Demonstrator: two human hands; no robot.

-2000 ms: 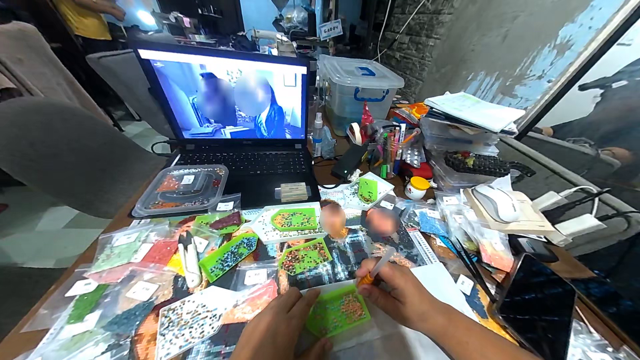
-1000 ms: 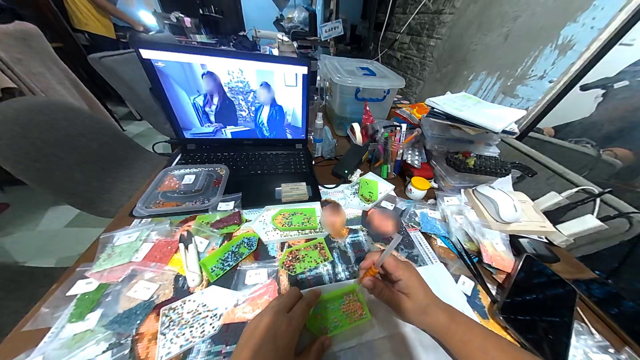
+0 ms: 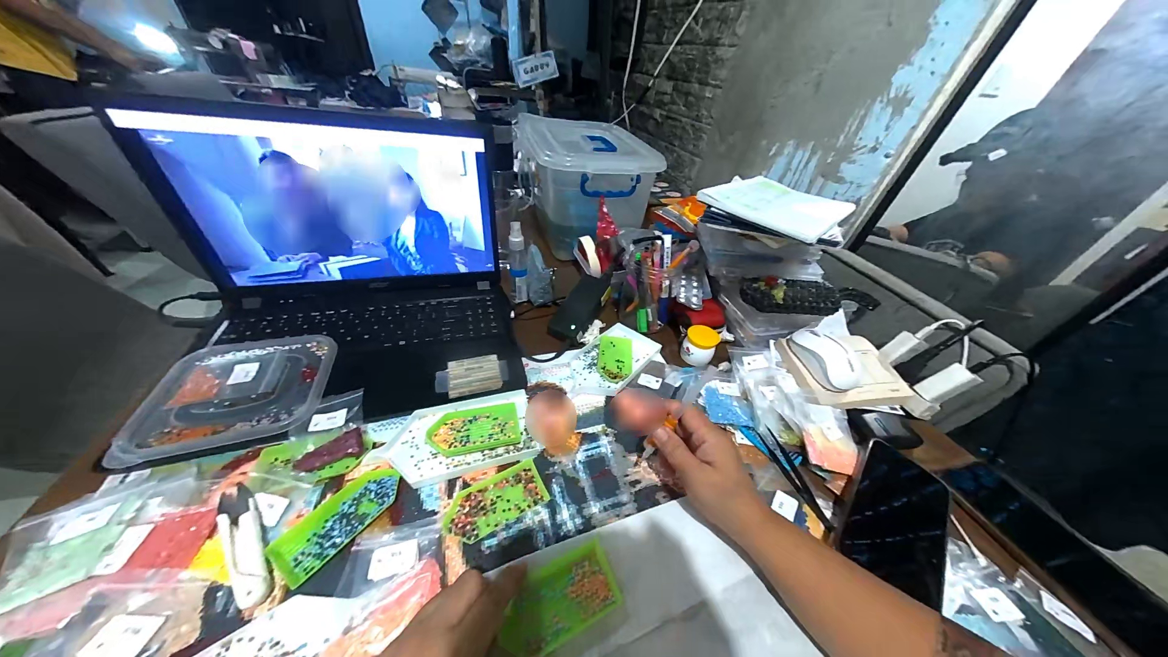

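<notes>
My left hand point(image 3: 461, 616) is at the bottom centre, its fingers on the left edge of a green plastic bead tray point(image 3: 584, 593) holding small orange and green beads. My right hand point(image 3: 698, 456) is further up, over the diamond painting canvas point(image 3: 593, 484), closed on a slim applicator pen point(image 3: 671, 427) with an orange part; its tip is over the picture and hard to make out. White backing paper point(image 3: 675, 566) lies under the tray and right forearm. Other green trays with mixed beads point(image 3: 493, 502) and dark blue beads point(image 3: 333, 525) lie on the canvas, left of my right hand.
An open laptop point(image 3: 365, 338) stands behind. Bead bags point(image 3: 119, 547), a lidded plastic box point(image 3: 228, 392) and a white-handled tool point(image 3: 242, 547) are at left. At right are tweezers point(image 3: 794, 474), a smartphone point(image 3: 894, 520), a mouse point(image 3: 826, 358) and a yellow-lidded jar point(image 3: 701, 345).
My right hand has moved up and away from the green tray to the canvas, with the pen in it. My left hand remains at the tray's left side.
</notes>
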